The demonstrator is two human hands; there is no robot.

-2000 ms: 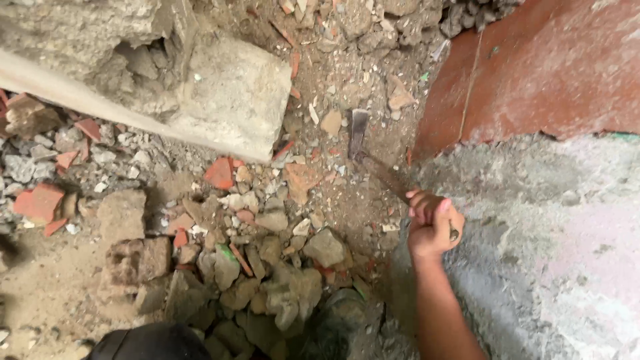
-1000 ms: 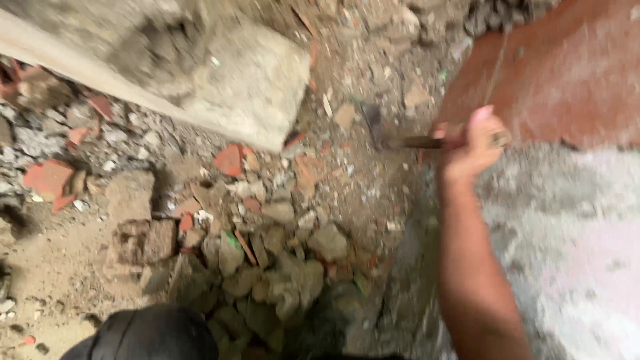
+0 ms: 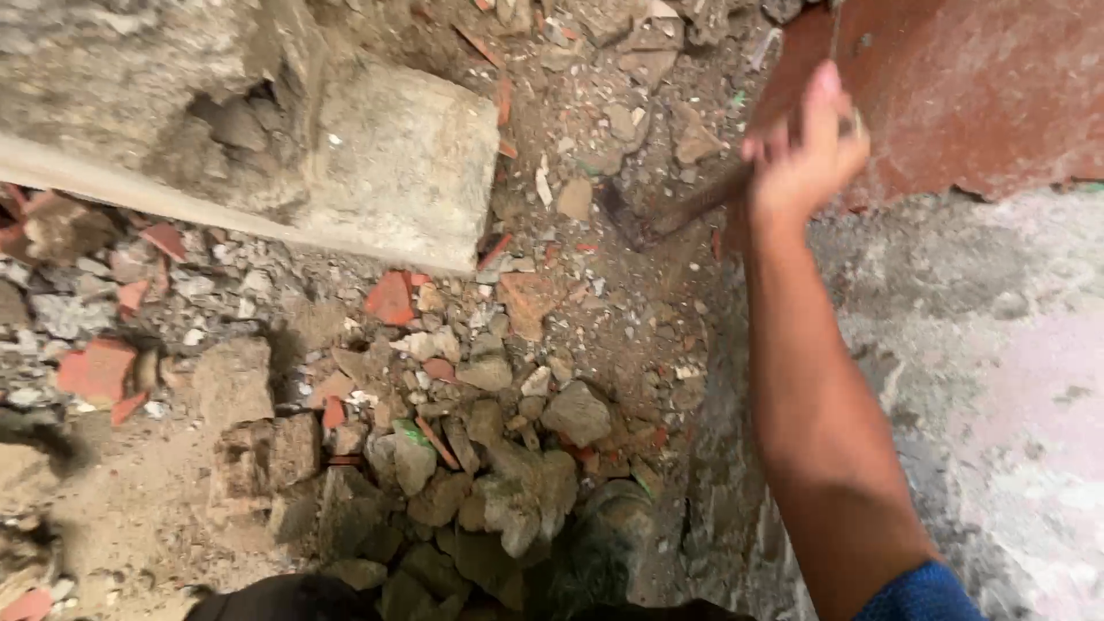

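My right hand [image 3: 802,155] is closed around the handle of a small hoe-like digging tool [image 3: 634,216], at the upper right beside the red-painted wall. The handle runs down and left from my fist to a dark metal head, which is over the dirt and rubble in the gap between the pale masonry block [image 3: 405,164] and the wall. Motion blur hides whether the blade touches the ground. My left hand is out of the frame.
Broken stones [image 3: 578,414] and red brick pieces [image 3: 392,297] cover the ground. The wall's lower part is rough grey plaster [image 3: 975,345] on the right. A dusty shoe [image 3: 617,517] and dark clothing show at the bottom.
My right hand has moved up and to the right along the wall with the tool still in it. More of my forearm and a blue sleeve now show.
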